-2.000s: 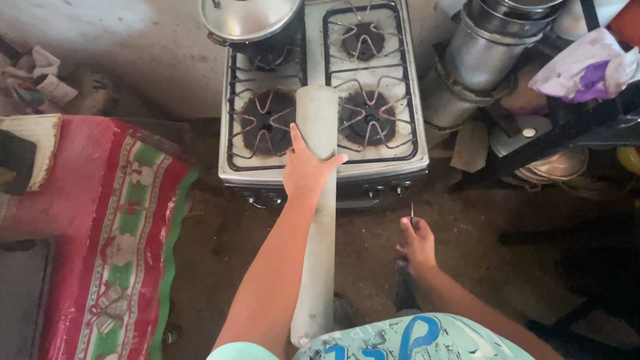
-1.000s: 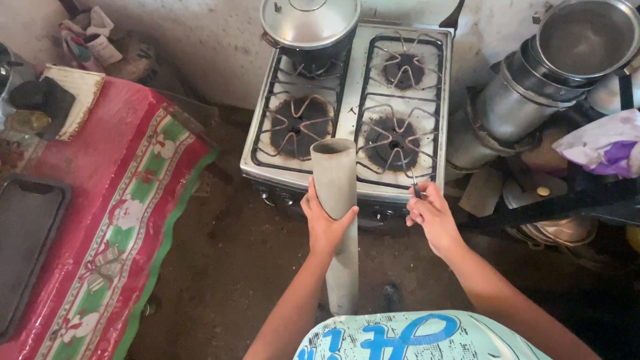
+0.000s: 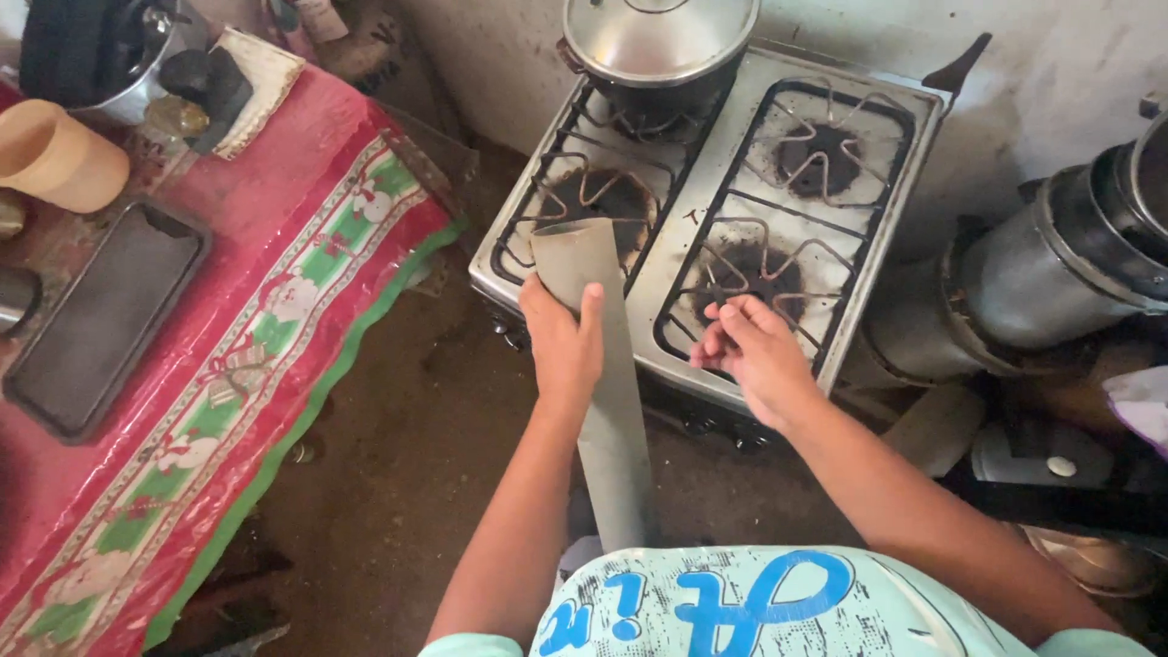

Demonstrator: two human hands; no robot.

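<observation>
My left hand [image 3: 566,342] grips a grey tube [image 3: 616,438] near its upper open end. The tube's top reaches over the front left burner of a gas stove [image 3: 698,228], and its lower part runs down towards my shirt. My right hand [image 3: 757,356] is over the front right burner, to the right of the tube and apart from it. Its fingertips pinch a small, thin, dark object [image 3: 716,290] whose kind I cannot tell. A lidded metal pot [image 3: 662,46] stands on the back left burner.
At left is a table with a red plastic tablecloth [image 3: 265,210], holding a dark rectangular tray [image 3: 109,319], an orange plastic cup [image 3: 64,155] and a metal pot [image 3: 173,55]. Several metal pots [image 3: 1049,265] are stacked at right. A stained wall [image 3: 1049,82] stands behind the stove.
My right hand has come up from beside the stove's front to over the front right burner, still pinching the small object. My left hand still holds the tube. The view has turned.
</observation>
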